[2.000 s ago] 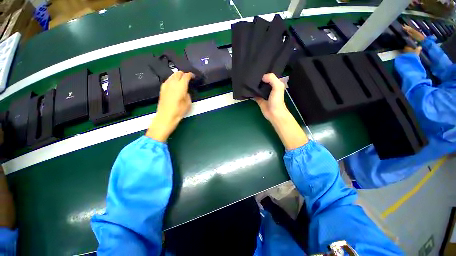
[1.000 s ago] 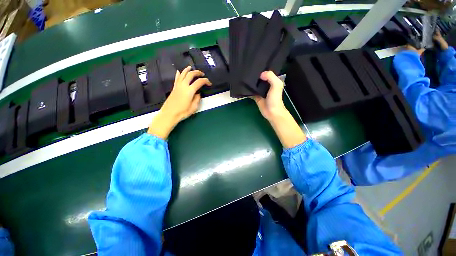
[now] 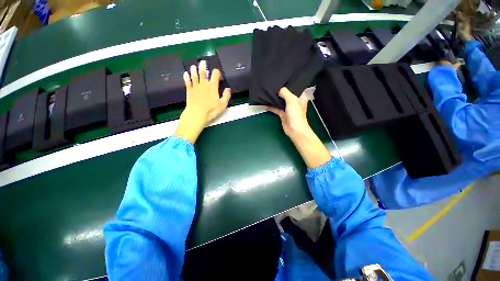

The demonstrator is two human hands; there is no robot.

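Observation:
My left hand [image 3: 204,101] lies palm down with its fingers spread over an open black gift box [image 3: 206,61] on the belt. The hand hides much of that box, and a pale item shows at its far end. My right hand [image 3: 293,112] grips a fanned stack of black foam inserts [image 3: 282,63] near the front rail, with the thumb on top. To the left, another open box [image 3: 127,104] has a slotted black insert with a silvery item showing. Smooth black lids [image 3: 86,99] lie between the open boxes.
A large block of slotted black foam [image 3: 364,99] stands right of my right hand. A white rail [image 3: 131,137] edges the belt. A pale post [image 3: 414,33] slants across the right. Another person's blue sleeve [image 3: 452,96] is at the far right.
The row of boxes has moved left. My left hand has gone from bent fingers at a box to a flat, spread pose. The foam stack in my right hand is fanned differently and its top sits lower.

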